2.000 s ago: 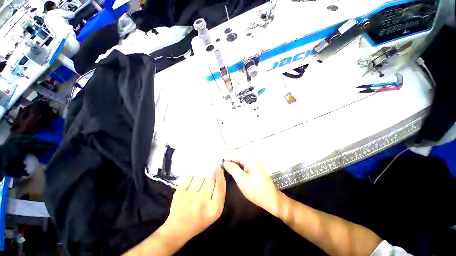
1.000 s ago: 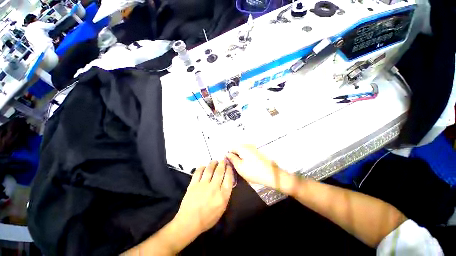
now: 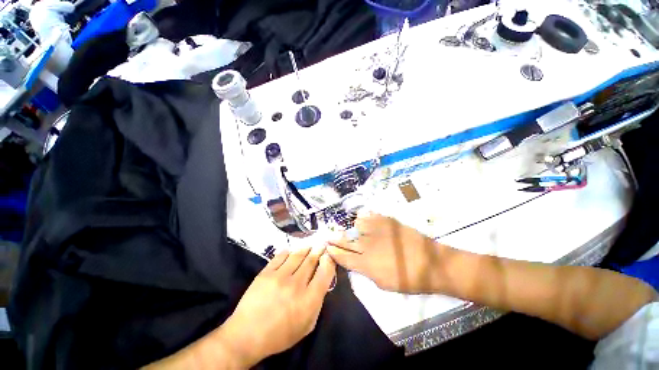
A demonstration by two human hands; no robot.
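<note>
A large black garment piece lies heaped left of the sewing machine head and runs under my hands over the front edge. My left hand lies flat on the cloth with its fingers pointing at the needle area. My right hand is just in front of the presser foot and needle, its fingertips touching my left fingertips and pressing the cloth edge. The fingertips and the foot are close together, so whether the cloth is under the foot is hidden.
Thread snips lie on the right of the machine bed. A measuring strip runs along the table's front edge. The bobbin winder is on top of the head. White cloth and a blue container are behind.
Both hands have moved with the cloth edge from the bed's front up to the presser foot. The view has come closer to the machine head.
</note>
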